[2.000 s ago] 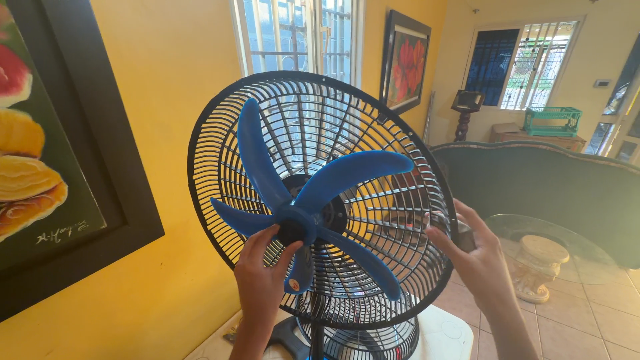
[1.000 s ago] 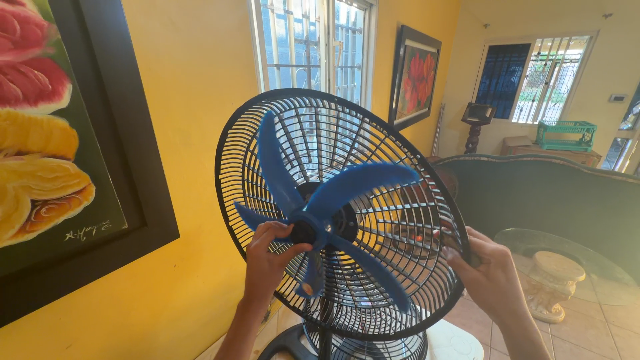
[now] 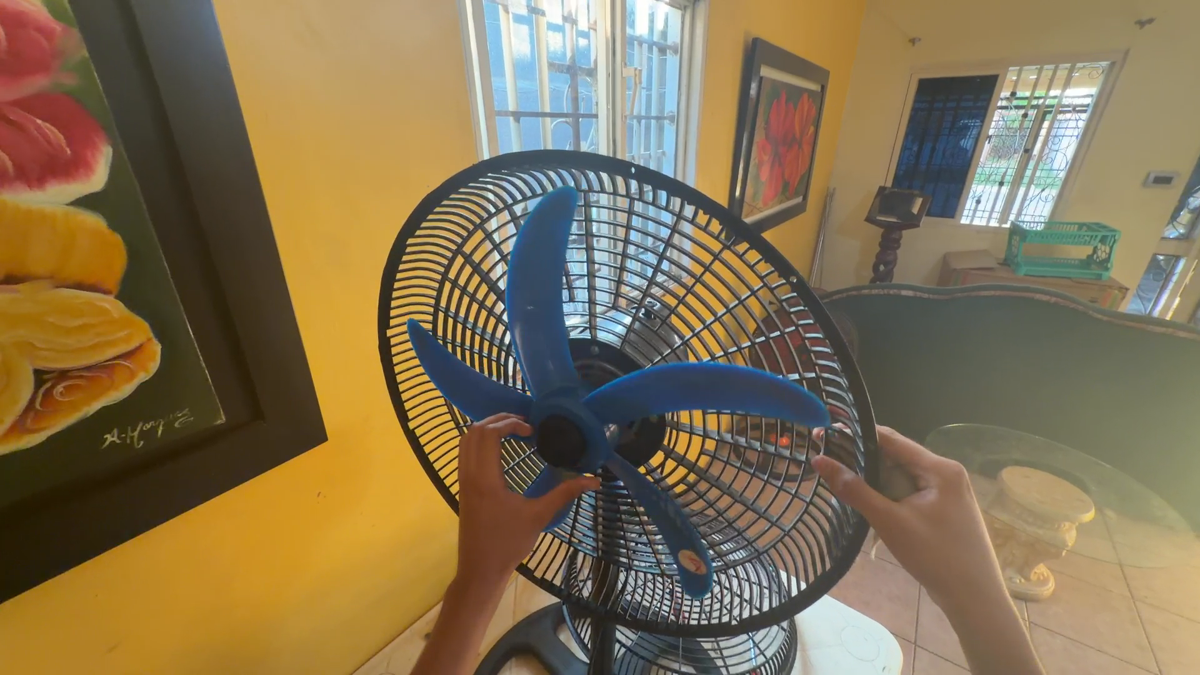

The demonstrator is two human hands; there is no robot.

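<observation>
A blue plastic fan blade (image 3: pixel 544 300) with several vanes sits in front of the black rear fan grille (image 3: pixel 656 216), its hub near the grille's middle. Thumb and fingers of my left hand (image 3: pixel 506 487) pinch the hub around its dark centre. At the grille's right rim, my right hand (image 3: pixel 909 497) grips the edge, thumb in front and fingers behind. One lower vane bears a small round sticker. The rear side of the grille is partly hidden by the vanes.
Below the grille are a second round wire grille (image 3: pixel 769 647) and a white table top (image 3: pixel 848 642). A framed flower painting (image 3: pixel 272 394) hangs close on the left. A glass-topped table (image 3: pixel 1106 506) and a dark green sofa (image 3: pixel 1022 375) stand to the right.
The blade has turned: the sticker, formerly on the vane beside my left hand, is now on the lower right vane. Both hands keep hold of the hub and the rim.
</observation>
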